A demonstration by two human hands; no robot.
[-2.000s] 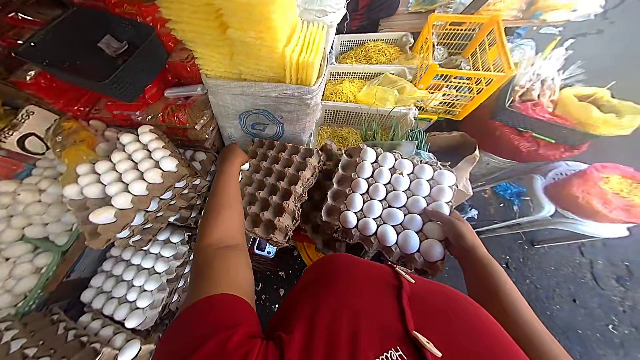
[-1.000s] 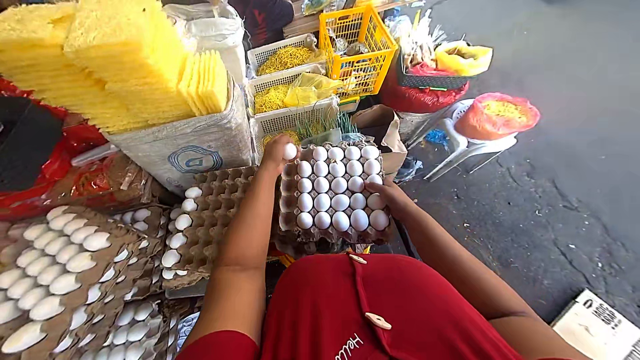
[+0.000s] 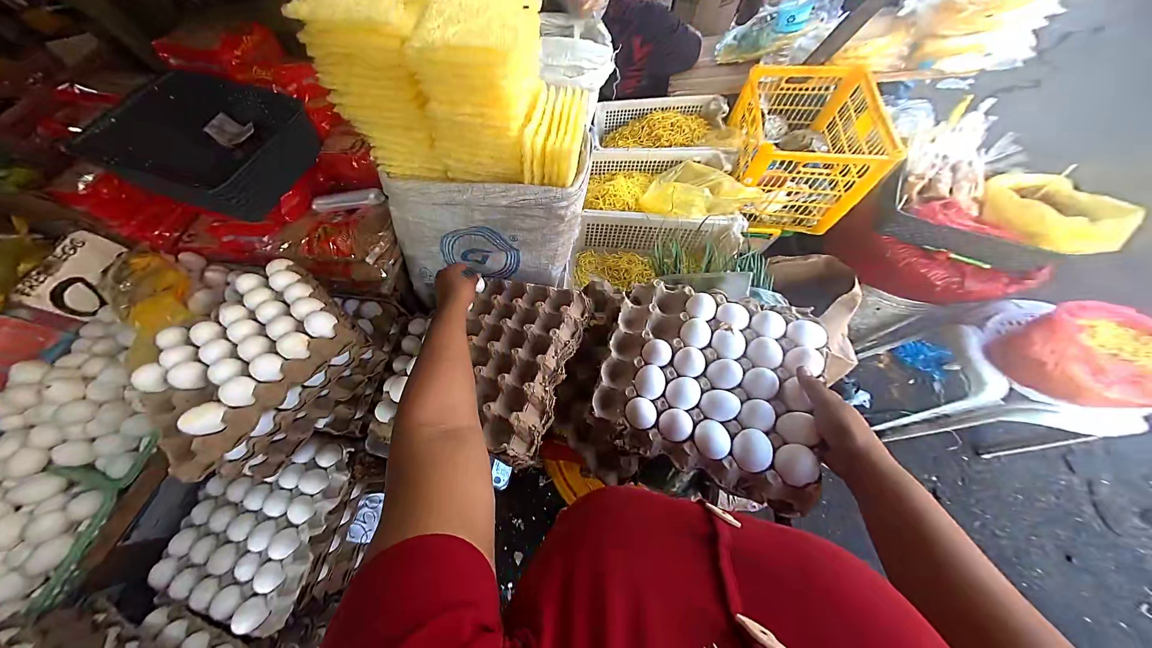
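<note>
My left hand [image 3: 461, 284] is at the far left part of a brown pulp egg tray [image 3: 526, 337], whose visible cups at the middle and right are bare; a bit of white egg shows beside my fingers. On the right, a second pulp tray [image 3: 621, 369] carries rows of white eggs [image 3: 720, 405], with bare cups along its left and upper-left side. My right hand [image 3: 837, 423] rests at that tray's right edge, fingers by the outer eggs; its grip on the tray is partly hidden.
Stacked egg trays [image 3: 243, 351] and loose eggs [image 3: 63, 423] fill the left. Behind stand a white sack [image 3: 486, 225] of yellow sheets, a yellow crate [image 3: 814, 171], baskets [image 3: 666, 229] of yellow strands and a black tub [image 3: 198, 144]. A white plastic chair [image 3: 972, 378] is at right.
My left hand has gone from the left edge of the egg-filled tray, where it had an egg, to the tray at left. The view has swung left.
</note>
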